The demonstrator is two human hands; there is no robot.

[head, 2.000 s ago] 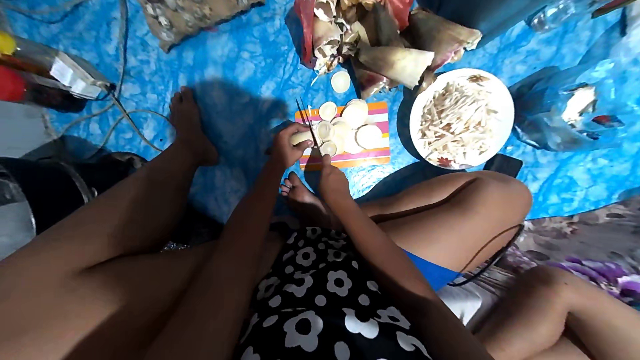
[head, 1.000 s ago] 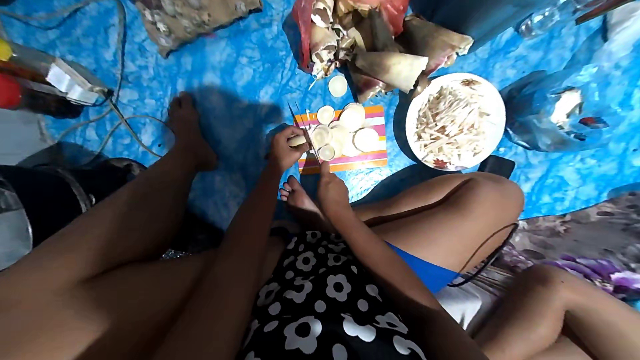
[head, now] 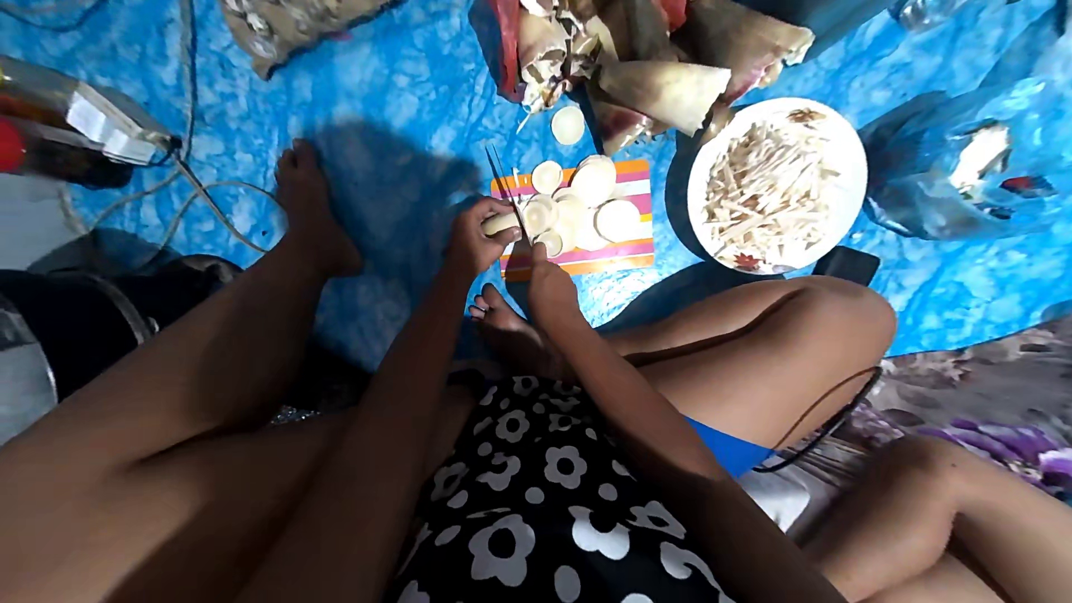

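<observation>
My left hand [head: 479,239] grips a pale peeled piece, likely bamboo shoot [head: 500,224], at the left edge of a striped orange, pink and white cutting board [head: 632,261]. My right hand [head: 548,280] is shut on the handle of a knife [head: 506,186], whose thin blade points up and away and lies against the cut end of the piece. Round pale slices [head: 593,181] lie overlapping on the board, right of the blade. One more slice [head: 568,125] rests on the blue sheet beyond the board. The knife's handle is mostly hidden in my fingers.
A white bowl [head: 856,188] of thin pale strips stands right of the board, a dark phone-like object [head: 847,266] beside it. Husks [head: 666,88] lie beyond the board. A clear plastic bag [head: 938,167] is far right; bottles [head: 63,155] and cords [head: 188,84] are left. Another person's leg [head: 904,502] is lower right.
My hands stay at the board's left edge. The knife's blade has shifted slightly against the held piece. The bowl and husks have not plainly moved.
</observation>
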